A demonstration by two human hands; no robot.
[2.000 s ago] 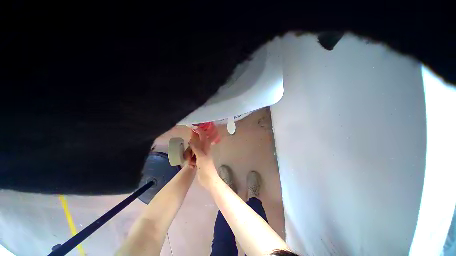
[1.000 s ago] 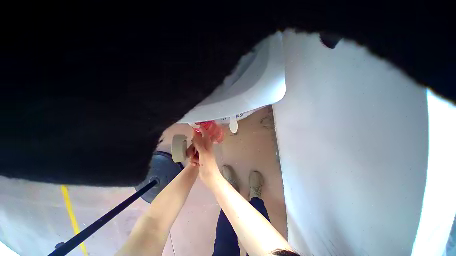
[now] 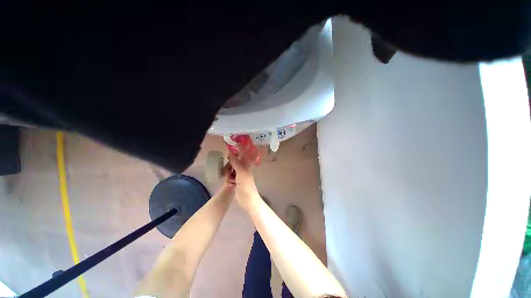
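Observation:
A clear pink-red bottle point(image 3: 247, 150) is under the front edge of a white basin or dispenser point(image 3: 279, 119), beside a small white spout point(image 3: 275, 141). My right hand point(image 3: 240, 167) is closed on the lower part of the bottle. My left hand point(image 3: 229, 176) is just left of it, touching or nearly touching it, and holds a round whitish lid point(image 3: 214, 166). The fingers of both hands are small and partly hidden by each other.
A round dark base with a black pole point(image 3: 177, 198) stands on the floor at left, near my left forearm. A yellow floor line point(image 3: 66, 204) runs further left. A large pale panel point(image 3: 407, 163) is at right. Dark material covers the top.
The view has shifted, so more floor and the whole round base show at left, and more of the basin's inside shows. Both hands keep their hold under the basin's edge.

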